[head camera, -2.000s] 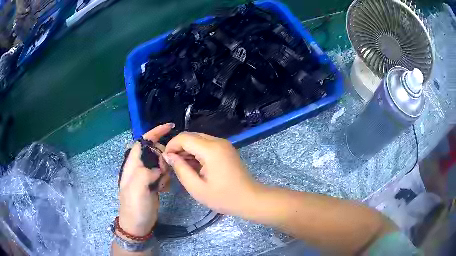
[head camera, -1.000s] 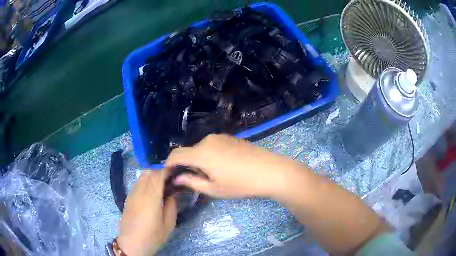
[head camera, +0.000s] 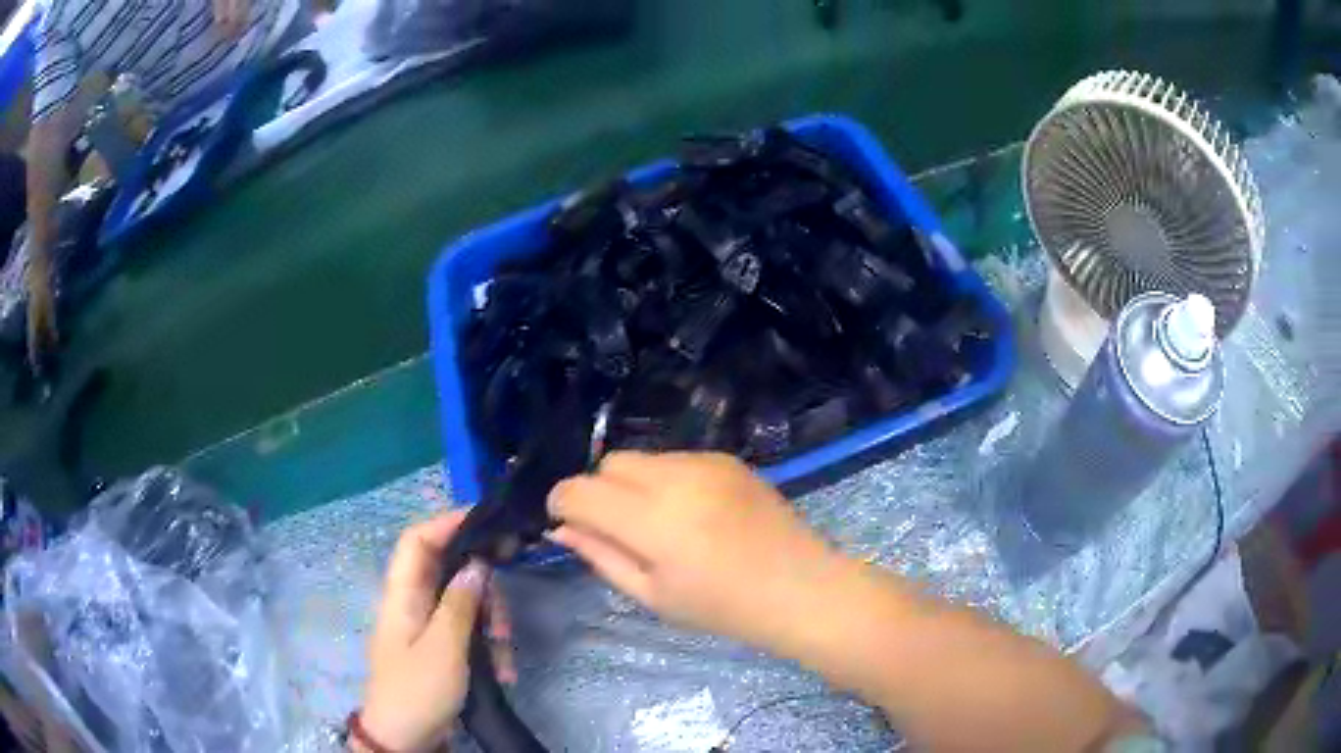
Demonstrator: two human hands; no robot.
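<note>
My left hand [head camera: 419,633] grips a black curved band [head camera: 497,716] near its end, in front of the bin's near left corner. The band's lower part hangs below my fingers. My right hand [head camera: 684,537] is beside it, with fingertips closed on a black part [head camera: 515,505] at the band's upper end. How the part and band join is blurred and partly hidden by my fingers. The blue parts bin [head camera: 882,427] is heaped with small black plastic parts [head camera: 706,316] just beyond my hands.
A cream desk fan [head camera: 1140,221] and a silver-grey spray can [head camera: 1125,427] stand at the right, with a cable beside them. A crumpled clear plastic bag [head camera: 147,618] lies at the left. A green belt [head camera: 368,250] runs behind the bin; a person's arm [head camera: 44,236] shows at upper left.
The view has tilted up, so the bin, fan and can sit lower. The band now shows below my left hand, and my hands have moved slightly apart around the black part.
</note>
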